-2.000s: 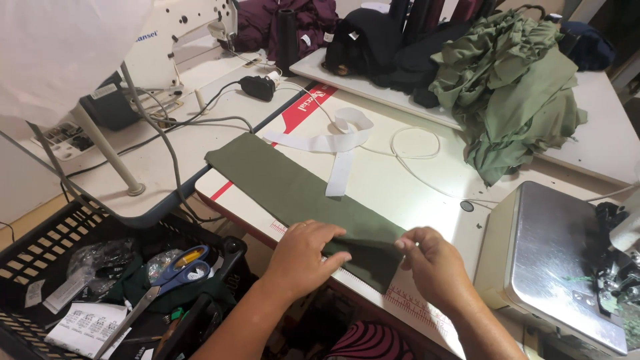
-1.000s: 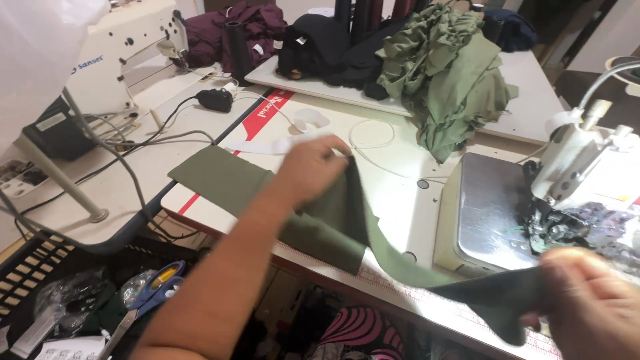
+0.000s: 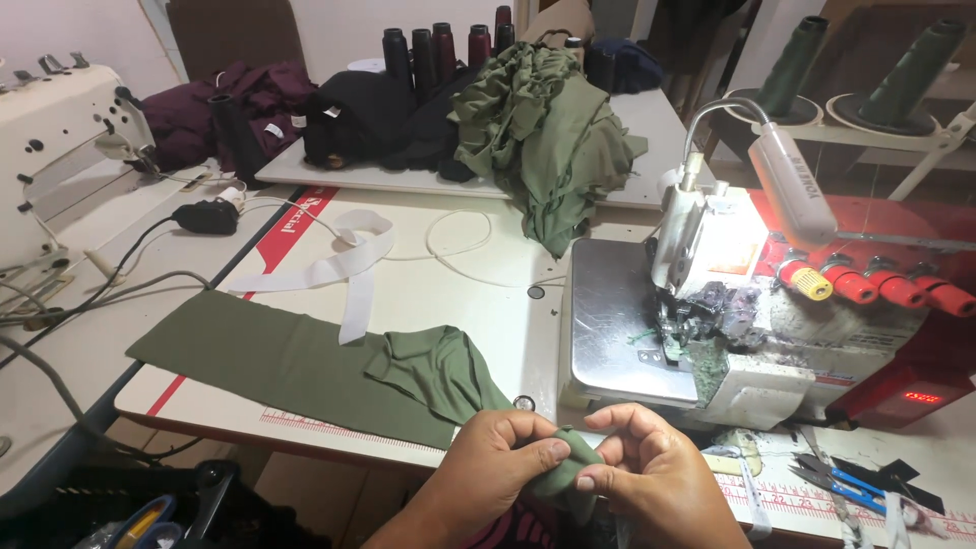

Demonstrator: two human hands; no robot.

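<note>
Between both hands, at the table's front edge, is the bunched end of a green fabric piece. My left hand pinches it between thumb and forefinger. On its other side my right hand holds the same end with thumb and fingertips. The fabric trails left onto a flat green fabric panel that lies along the edge over a printed ruler. White elastic or tape lies looped behind, its tail touching the panel. Right of the cloth stands an overlock sewing machine with its lamp lit.
Thread snips lie at the front right. A heap of green garments and black cloth rest on a raised board behind. Another sewing machine and a black cable plug are on the left. A black basket sits below.
The upper green piece, which my hands held stretched apart, now has its end gathered between them. My hands have come together near the table's front edge. The view has swung right onto the overlock machine.
</note>
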